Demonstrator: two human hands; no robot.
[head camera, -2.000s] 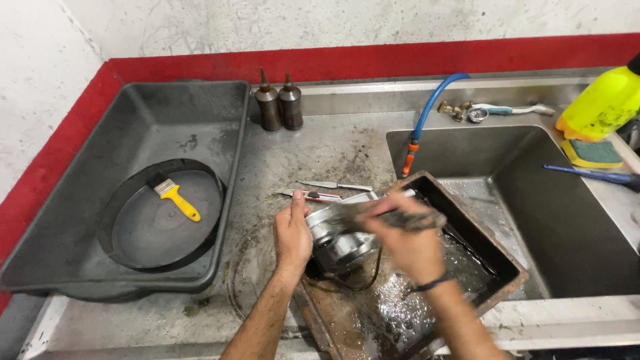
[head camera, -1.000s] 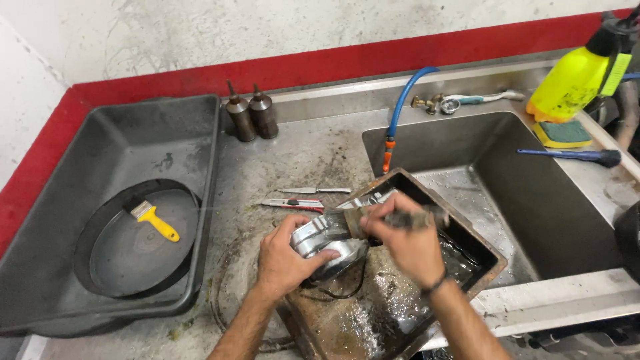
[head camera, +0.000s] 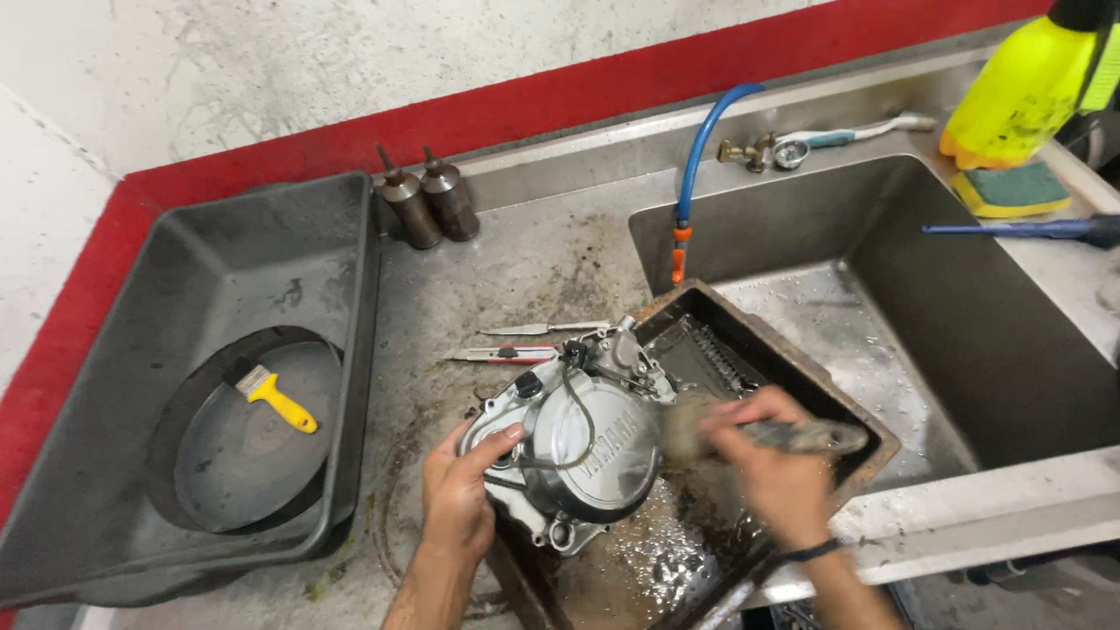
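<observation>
My left hand (head camera: 468, 481) grips the left edge of a Yamaha engine side cover (head camera: 595, 446), a silver metal casting with a thin dark cable across its face. The cover is tilted over a grimy rectangular metal tray (head camera: 770, 341) that holds dark, wet liquid. In my right hand (head camera: 770, 455) is a worn paintbrush (head camera: 805, 436); its blurred bristles are at the right side of the cover, and whether they touch it I cannot tell. A red and white utility knife (head camera: 503, 353) and a slim metal knife (head camera: 542, 329) lie behind the cover on the steel counter.
On the left a big black plastic tub (head camera: 350, 350) holds a round black pan (head camera: 236, 464) with a yellow-handled brush (head camera: 284, 409). Two squeeze bottles (head camera: 429, 206) stand near the wall. A steel sink (head camera: 892, 289), blue hose (head camera: 696, 157), yellow sprayer (head camera: 1019, 96) and sponge (head camera: 1011, 188) are on the right.
The engine cover has been turned so that its lettered round face now shows. The brush in my right hand has moved from over the cover to its right side.
</observation>
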